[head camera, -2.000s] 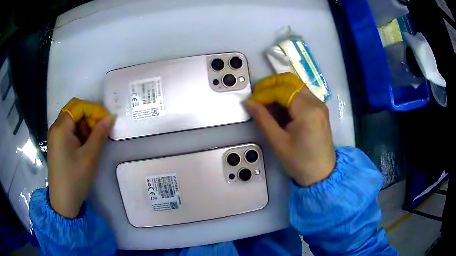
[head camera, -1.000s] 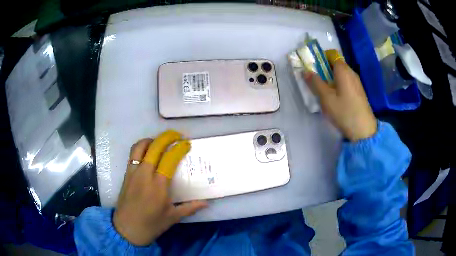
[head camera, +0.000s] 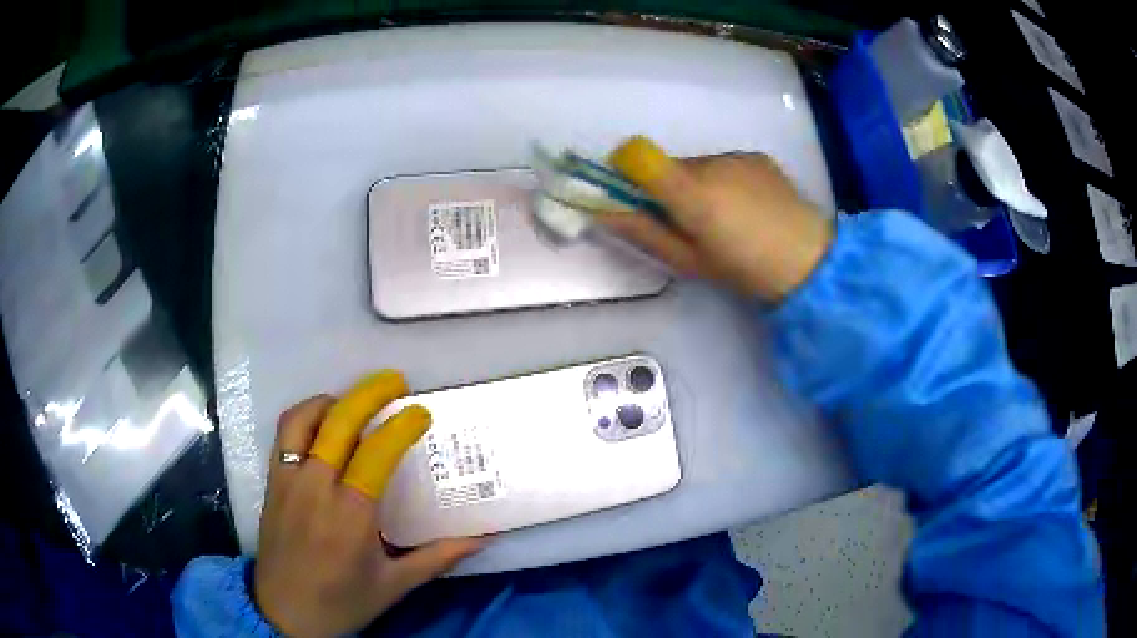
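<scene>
Two pale pink-gold smartphones lie back up on the white mat (head camera: 299, 125). My right hand (head camera: 717, 218), with a yellow finger cot, grips the folded cleaning cloth (head camera: 574, 206) over the upper smartphone (head camera: 405, 280). The cloth, white with a blue-green stripe, is blurred, and with the hand it hides the camera end; contact with the phone cannot be told. My left hand (head camera: 343, 499), with yellow cots on two fingers, holds the label end of the lower smartphone (head camera: 561, 461) by its edges. Its three lenses show at the right end. Both phones carry a barcode label.
Overlapping whitish film sheets (head camera: 87, 324) lie on the dark surface at left. A blue parts box (head camera: 873, 125) stands right of the mat, with a translucent dispenser bottle (head camera: 916, 62) and clear round pieces. White sheets lie at the far right.
My right hand has carried the cloth from the mat's right side leftward over the upper phone. My left hand stays at the lower phone. The view has shifted slightly.
</scene>
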